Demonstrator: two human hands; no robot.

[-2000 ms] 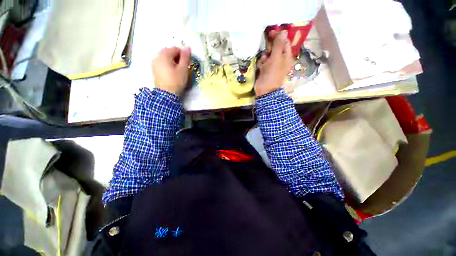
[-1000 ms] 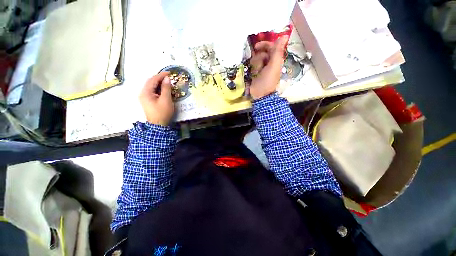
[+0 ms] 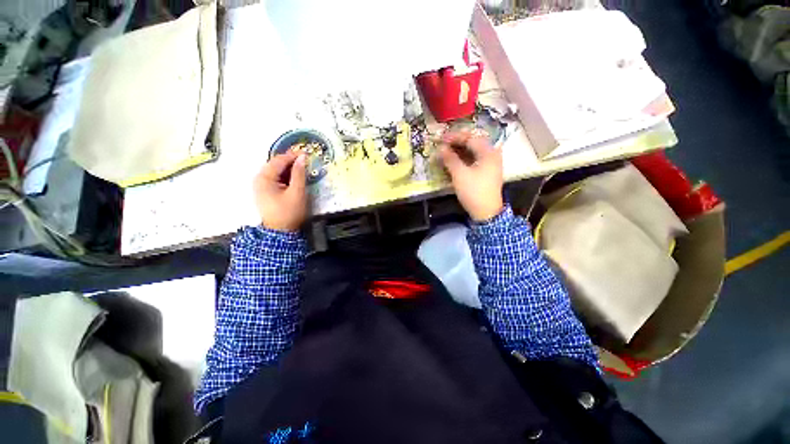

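My left hand point(image 3: 282, 192) is at the near rim of a round dark dish point(image 3: 301, 134) that holds gold-coloured bits point(image 3: 314, 151); thumb and fingers are bent close together. My right hand point(image 3: 475, 175) is right of the yellow machine part point(image 3: 388, 160), its bent fingers over small metal bits at the near side of a second round dish point(image 3: 500, 128). Whether either hand holds a small piece is too small to tell. Dark and silvery metal parts stand on the yellow part, below the large white machine head point(image 3: 359, 43).
A red block point(image 3: 450, 93) stands behind my right hand. A pink-sided box point(image 3: 520, 87) with white sheets is at the table's right end. Beige bags point(image 3: 143, 95) lie at left. A carton point(image 3: 697, 286) holding beige bags is at lower right; more bags point(image 3: 52, 347) are at lower left.
My left hand has moved down and left from beside the machine to the dish rim. My right hand has left the red block and moved down towards the table's front edge. The view has shifted.
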